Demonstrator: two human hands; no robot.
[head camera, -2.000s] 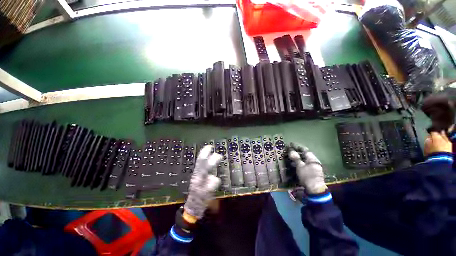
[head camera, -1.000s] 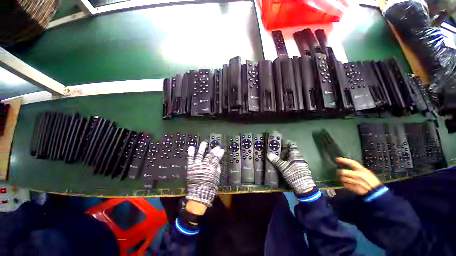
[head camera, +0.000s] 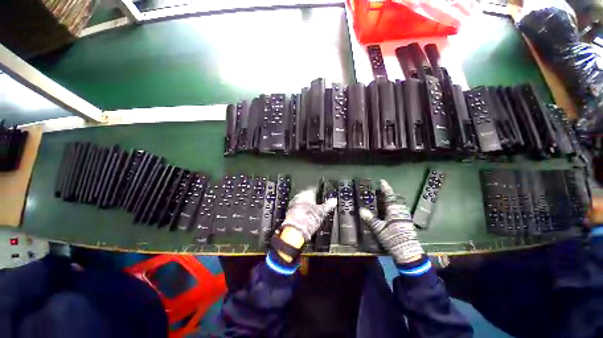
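Observation:
Black remote controls lie face up at the bench's front edge. My left hand (head camera: 307, 214), in a grey striped glove, is at the left side of a small group of remotes (head camera: 346, 221); its thumb lies over the leftmost one, and its grip is unclear. My right hand (head camera: 395, 230), gloved alike, has its thumb on the face of the group's rightmost remote (head camera: 365, 191) and its fingers along that remote's right edge. A single face-up remote (head camera: 430, 198) lies slanted to the right of my right hand.
A left-hand row of leaning remotes (head camera: 119, 178) runs into face-up ones. The main pile (head camera: 370, 122) spans the bench behind. More remotes (head camera: 535, 201) lie at right. A red item (head camera: 403, 23), a black plastic bag (head camera: 562, 39) and a red stool (head camera: 198, 284) show. A neighbour's hand is at the right edge.
My left hand has moved right, uncovering remotes that now stand apart from the small group. The neighbour's hand has withdrawn right, and the single remote now lies face up on the bench.

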